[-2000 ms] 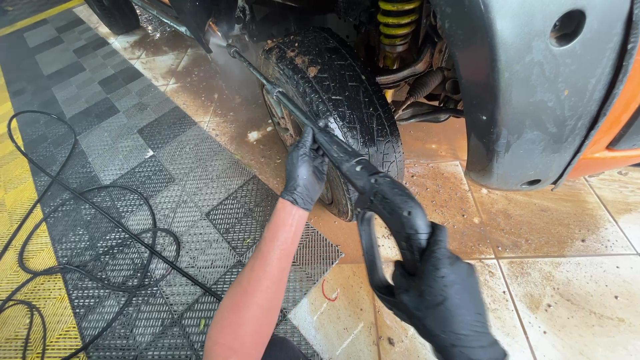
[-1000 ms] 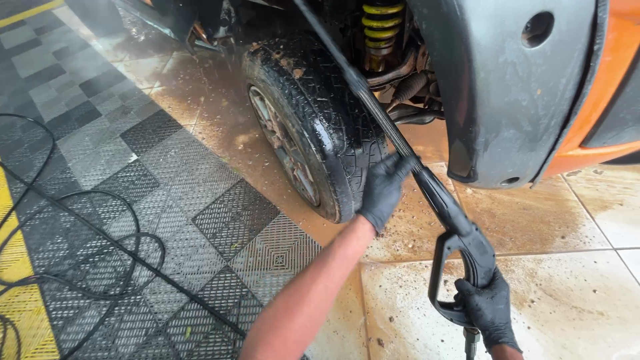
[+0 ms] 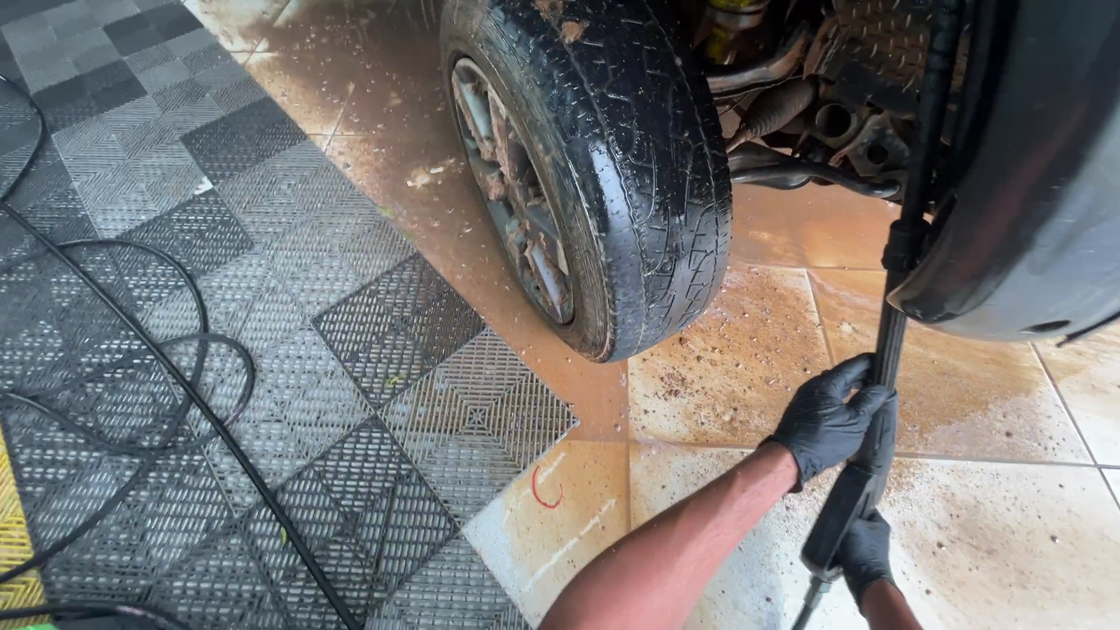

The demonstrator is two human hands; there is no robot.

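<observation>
A black pressure washer gun with a long lance (image 3: 891, 341) stands nearly upright in view, its upper part in front of the wheel well at the right. My left hand (image 3: 827, 416), in a black glove, grips the ribbed section of the lance. Lower down, my right hand (image 3: 864, 549), also gloved in black, is closed around the gun's handle, partly hidden behind the gun body. A hose joins the gun's bottom end. Left of the lance is a wet, muddy tire (image 3: 647, 175) with a dirt-covered wheel rim (image 3: 516, 188). The tip of the lance is out of view.
Muddy suspension parts (image 3: 779, 114) show behind the tire. A dark fender (image 3: 1032, 201) hangs at the right, close to the lance. Brown water and grit lie on the floor tiles (image 3: 735, 367). A black hose (image 3: 188, 385) loops over grey plastic grating (image 3: 289, 350) at the left.
The lance has swung from pointing up-left across the tire to nearly upright at its right, with both hands still on the gun. The view has moved closer to the wheel.
</observation>
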